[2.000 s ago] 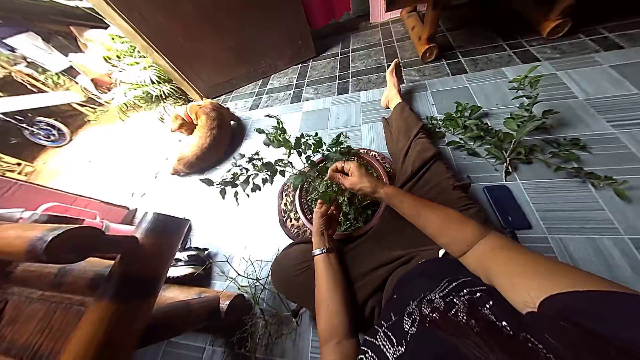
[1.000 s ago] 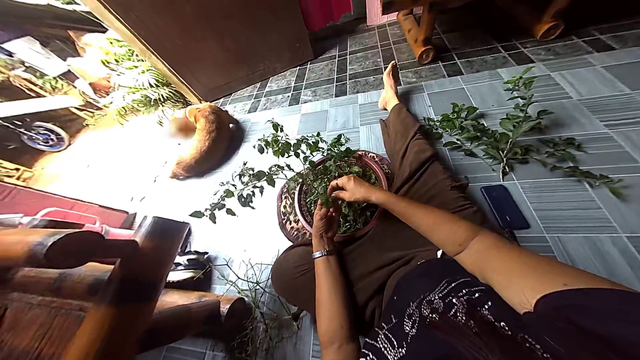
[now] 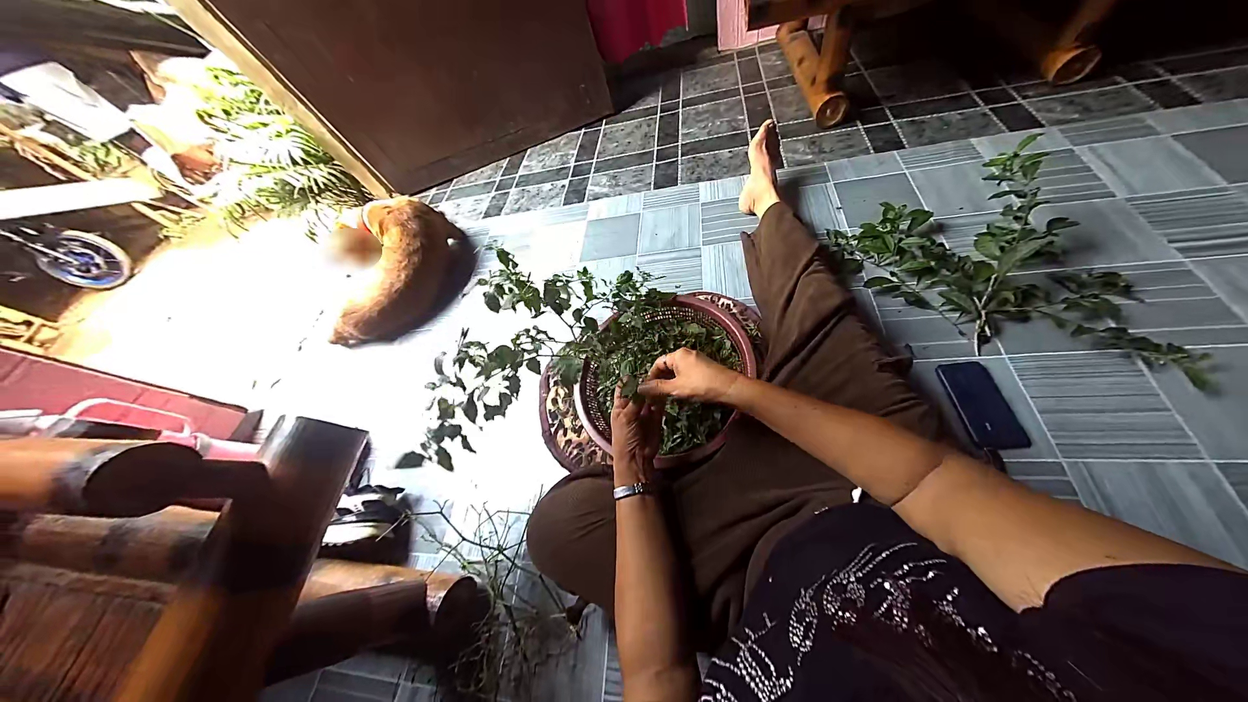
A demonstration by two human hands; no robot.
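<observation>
My left hand (image 3: 634,434), with a bracelet at its wrist, holds the stem end of a leafy green branch (image 3: 531,356) that extends up and left over the basket. My right hand (image 3: 687,377) is beside it, its fingertips pinched together at the leaves near the left fingertips; whether a leaf is between them is too small to tell. Beneath both hands a round reddish plastic basket (image 3: 746,346) holds loose green leaves (image 3: 692,424). It rests on a leopard-print round cushion or mat (image 3: 565,419) between my legs.
Another leafy branch (image 3: 985,292) lies on the tiles at right, near a dark phone (image 3: 983,405). Bare stems (image 3: 497,575) lie at lower left beside bamboo furniture (image 3: 224,546) and shoes (image 3: 366,517). A brown dog (image 3: 405,263) lies near the doorway and brown door (image 3: 419,78).
The leafy branch has shifted down and left from two seconds ago. My right hand has stayed close to my left hand above the basket.
</observation>
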